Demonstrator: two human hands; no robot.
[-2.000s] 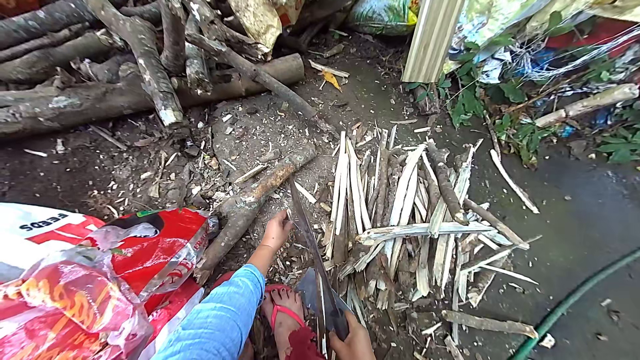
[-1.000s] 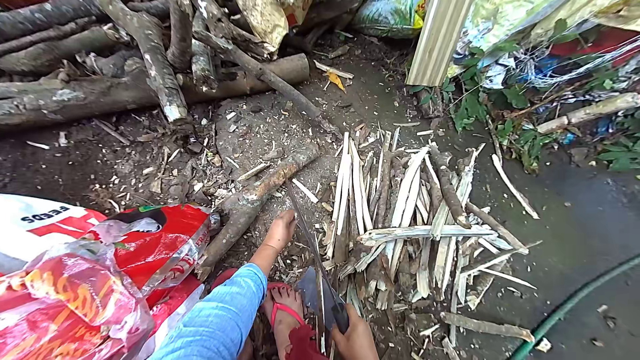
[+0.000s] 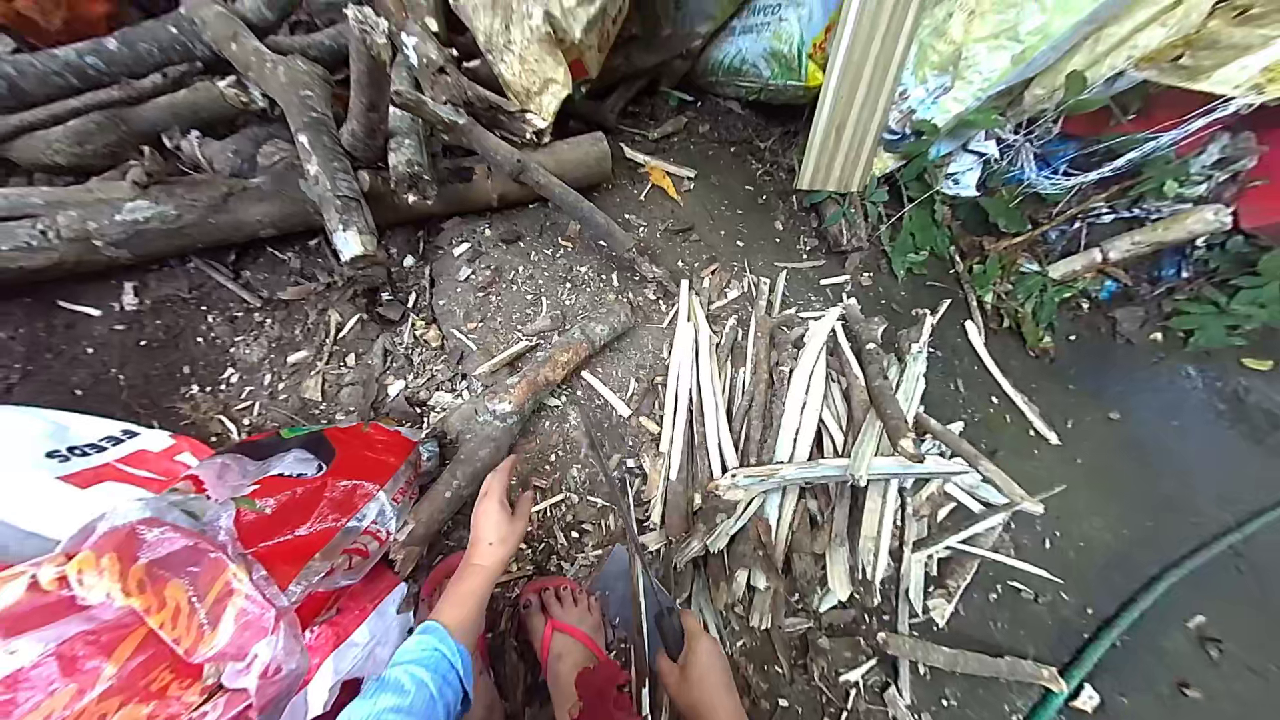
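My left hand (image 3: 503, 515) is empty with its fingers apart, just right of a thick branch (image 3: 495, 420) that lies slantwise on the soil. My right hand (image 3: 697, 672), at the bottom, is closed on the dark handle of a large knife with a wide blade (image 3: 622, 590). A thin stick, partly overlapped by the blade, stands out beside it and runs up and left; its exact contact with the knife is unclear. To the right lies a loose pile of split wood sticks (image 3: 800, 420), with one pale stick (image 3: 840, 476) across the others.
Logs and branches (image 3: 250, 205) are heaped at the upper left. Red and white plastic sacks (image 3: 330, 490) stand at the left, beside my arm. A ridged panel (image 3: 860, 95) stands at the top right near leafy plants (image 3: 920, 225). A green hose (image 3: 1150, 600) curves at the lower right.
My left hand's fingers have spread a little, and the hand sits slightly lower beside the branch. My right hand stays around the knife handle. The wood pile looks unchanged.
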